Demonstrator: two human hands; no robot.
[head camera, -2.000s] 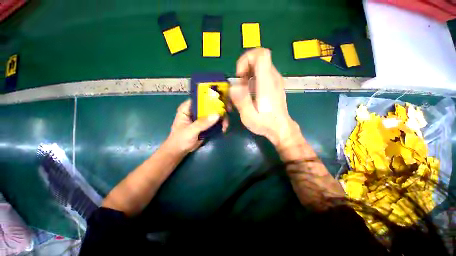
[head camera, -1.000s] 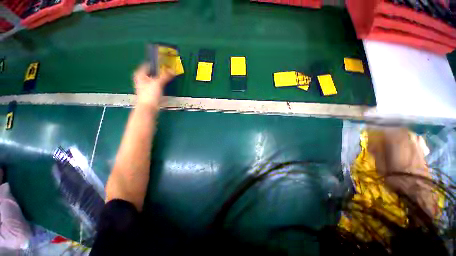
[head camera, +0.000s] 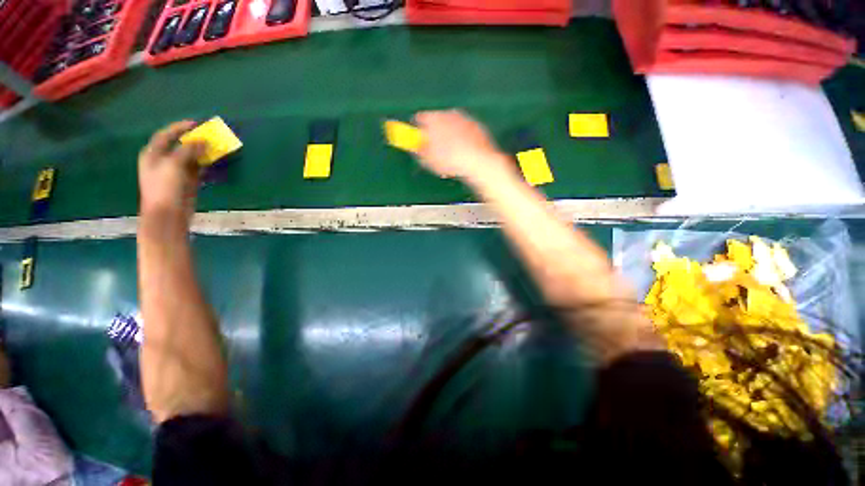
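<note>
My left hand is over the green belt at left, its fingers closed on a yellow plate; dark shapes show below it, and whether they are attached is unclear. My right hand is over the middle of the belt, blurred, its fingertips on a tilted yellow piece; any dark unit under it is hidden. Between the hands a dark unit lies with a yellow plate on its near half. More yellow plates lie right of my right hand, one at the belt's near side and one farther back.
An open clear bag of loose yellow pieces is at right, beside a white sheet. Red trays line the far side. Framed units lie far left. A pale edge strip crosses. A person's pink sleeve shows lower left.
My right hand has come out of the yellow heap and moved left over the belt to a yellow piece. My left hand still holds a yellow-covered item. The view has shifted, showing more red trays.
</note>
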